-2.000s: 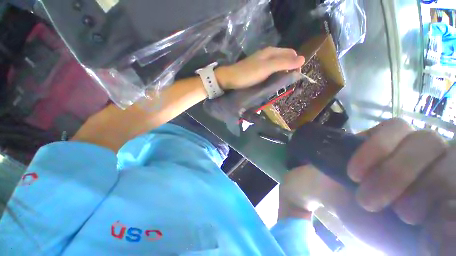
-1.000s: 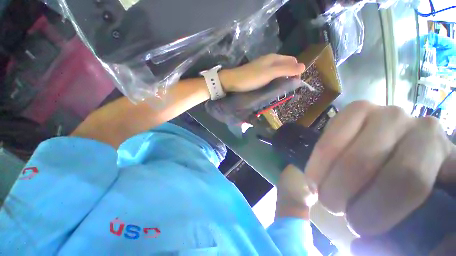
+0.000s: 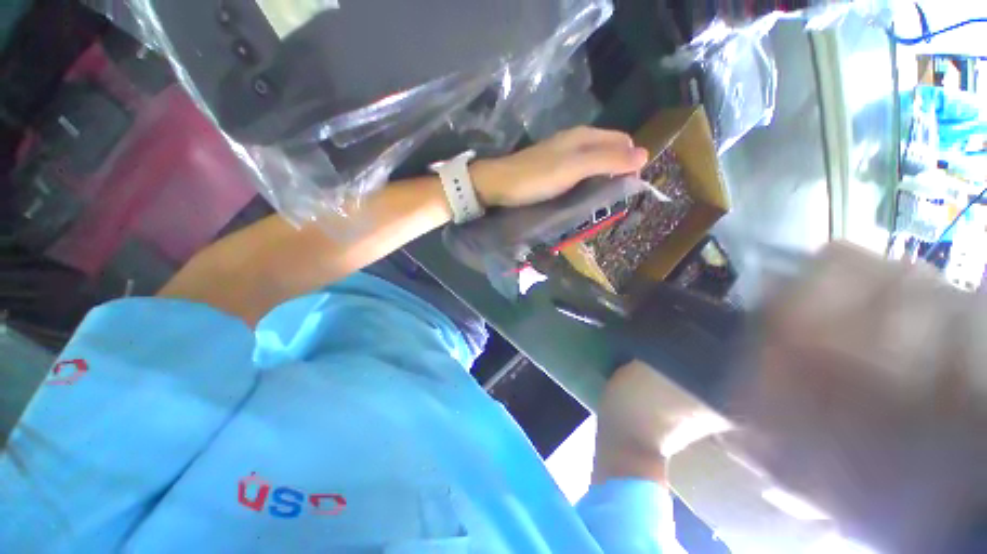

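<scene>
A device housing (image 3: 552, 224), dark with a red edge and a square port, lies under my left hand (image 3: 557, 166), beside the screw carton. My left hand wears a pale watch band and rests on the housing, its fingers over the far edge. My right hand (image 3: 866, 379) is large and blurred at the right, closed around a thick dark electric screwdriver (image 3: 687, 335). The screwdriver's tip cannot be made out. The tan screw carton (image 3: 709, 162) holds many tiny screws (image 3: 649, 222).
Bagged black parts (image 3: 379, 60) are at the top. Bagged housings with red (image 3: 162, 184) are at the left. A small black bin (image 3: 709, 265) sits beside the carton. A white crumpled piece (image 3: 530, 279) and a thin shiny tool (image 3: 579, 316) lie near the housing.
My right hand and the screwdriver have shifted right and slightly down since one second ago, and are now more blurred. My left hand stays on the housing.
</scene>
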